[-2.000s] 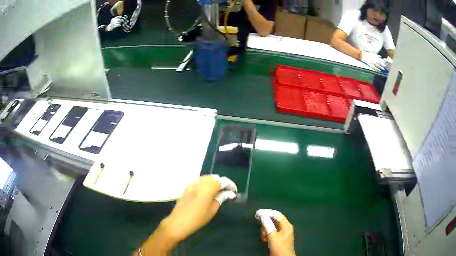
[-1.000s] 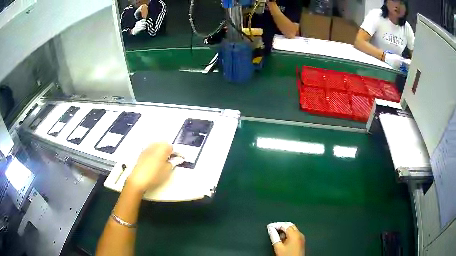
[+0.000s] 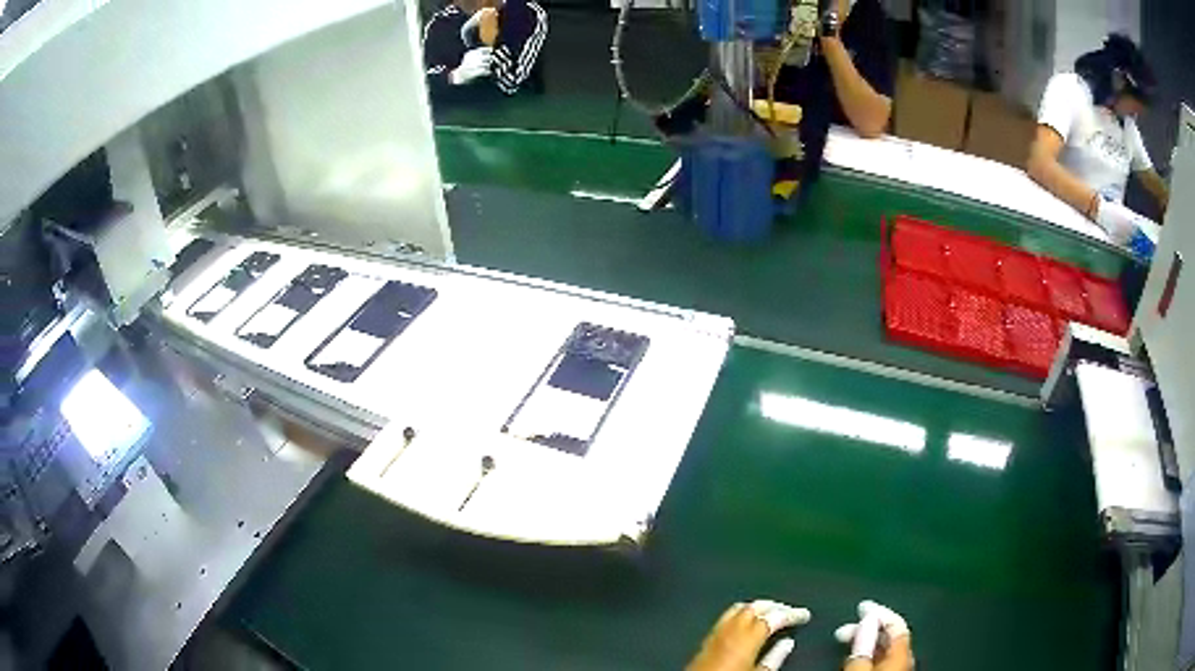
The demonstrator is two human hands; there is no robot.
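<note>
Several dark phone housings lie on the white left belt; the nearest one (image 3: 598, 370) lies apart from the others, tilted, close to the belt's right end. A row of housings (image 3: 374, 328) lies farther left. The cream belt end plate (image 3: 524, 505) carries two dark-headed pins. My left hand (image 3: 756, 634) is at the bottom edge, partly cut off, with white finger cots, fingers apart and nothing seen in it. My right hand (image 3: 881, 634) is just right of it, also cut off, fingertips bent; whether it holds something small cannot be told.
Glossy green mat (image 3: 839, 524) lies between the belts. The narrow right belt (image 3: 1124, 433) sticks out by the grey cabinet, a dark piece along its side. Beyond are a red tray (image 3: 983, 295) and a blue bin (image 3: 730, 184). People stand or sit across the line. Machine parts are at left.
My left hand has let go of the nearest housing, leaving it on the left belt, and has moved back right beside my right hand. The camera view has turned left.
</note>
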